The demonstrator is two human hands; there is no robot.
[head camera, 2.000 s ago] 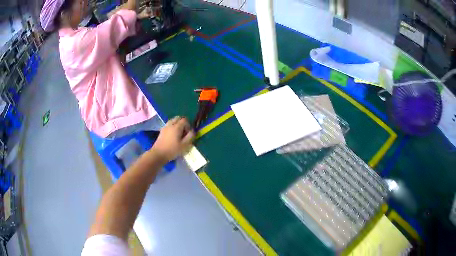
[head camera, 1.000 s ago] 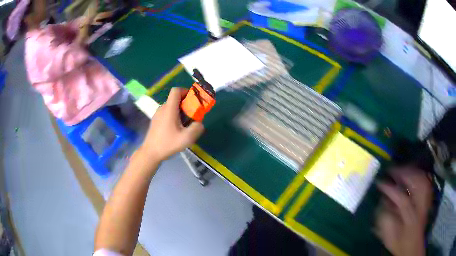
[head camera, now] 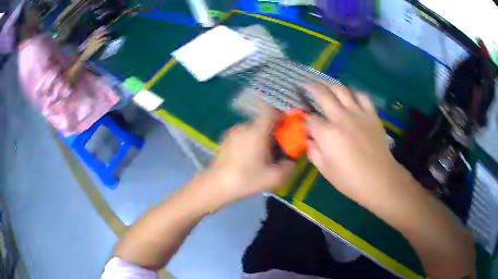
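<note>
An orange-handled tool (head camera: 293,133), blurred, is held in front of me above the green bench, its dark parts mostly hidden by my fingers. My left hand (head camera: 245,155) is closed around its left side. My right hand (head camera: 344,131) is at its right side, with its fingers over the dark upper part; blur hides whether they grip it. The clear-grey blister tray (head camera: 273,76) lies behind my hands, partly covered by them.
A white card (head camera: 215,52) lies over thin trays at the back left. The black bench machine (head camera: 456,114) stands at the right. A purple fan (head camera: 349,13) is at the back. A person in pink (head camera: 68,92) sits at the left by a blue stool (head camera: 104,147).
The orange-handled tool was lifted off the bench by my left hand and moved right. My right hand has come from the lower right to meet it. The view has shifted right.
</note>
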